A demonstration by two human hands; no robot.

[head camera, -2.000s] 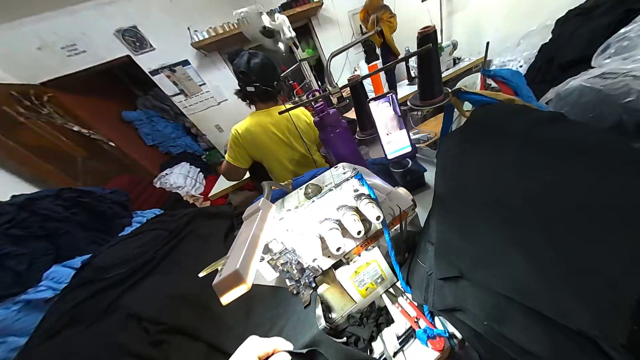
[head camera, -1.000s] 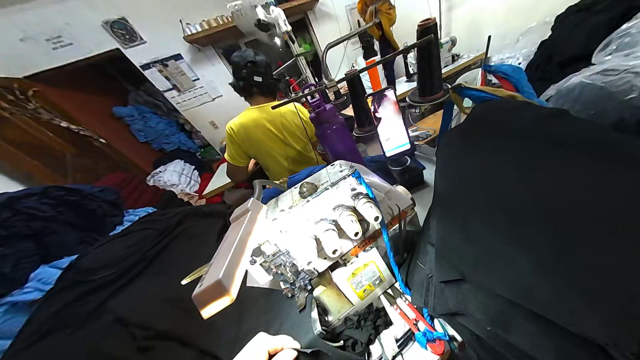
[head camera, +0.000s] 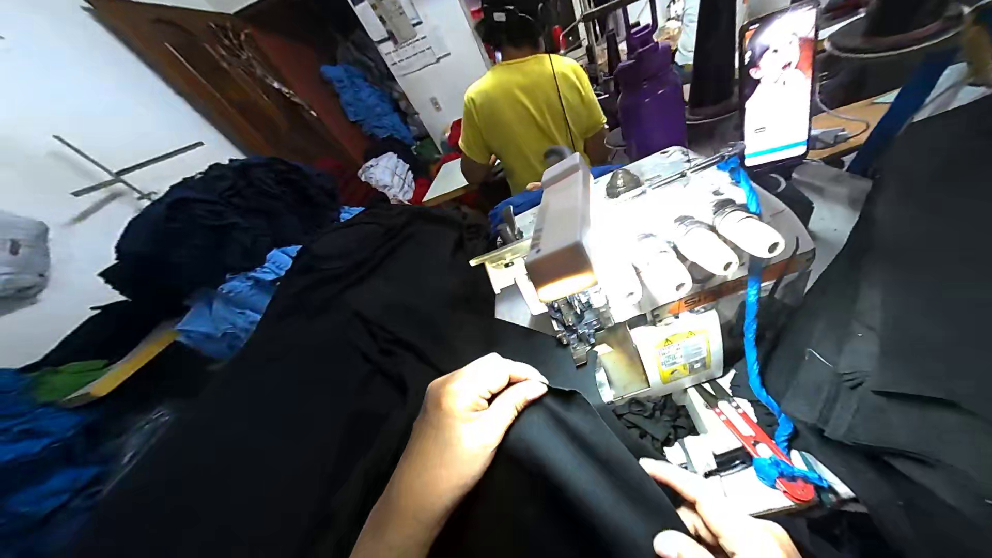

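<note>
My left hand [head camera: 473, 411] pinches the folded edge of a black fabric piece [head camera: 573, 465] between thumb and fingers, just in front of an overlock sewing machine [head camera: 666, 240]. At the lower right, my right hand [head camera: 713, 511] grips the same fabric by its right edge. The machine's presser foot area [head camera: 577, 322] is lit by a lamp, and the fabric lies up to it. Red-handled thread snips [head camera: 763, 446] rest right of the machine, beside a blue cloth cord [head camera: 752, 333].
Stacked black fabric [head camera: 922, 310] lies at the right. Dark garments [head camera: 225, 225] are heaped at the left. Behind the machine stand a purple bottle [head camera: 651, 101] and a phone [head camera: 777, 85]. A person in a yellow shirt [head camera: 527, 116] sits beyond.
The view has swung down and left. My left hand, low at the frame's edge before, now shows fully with the fabric edge in it. My right hand has come into view.
</note>
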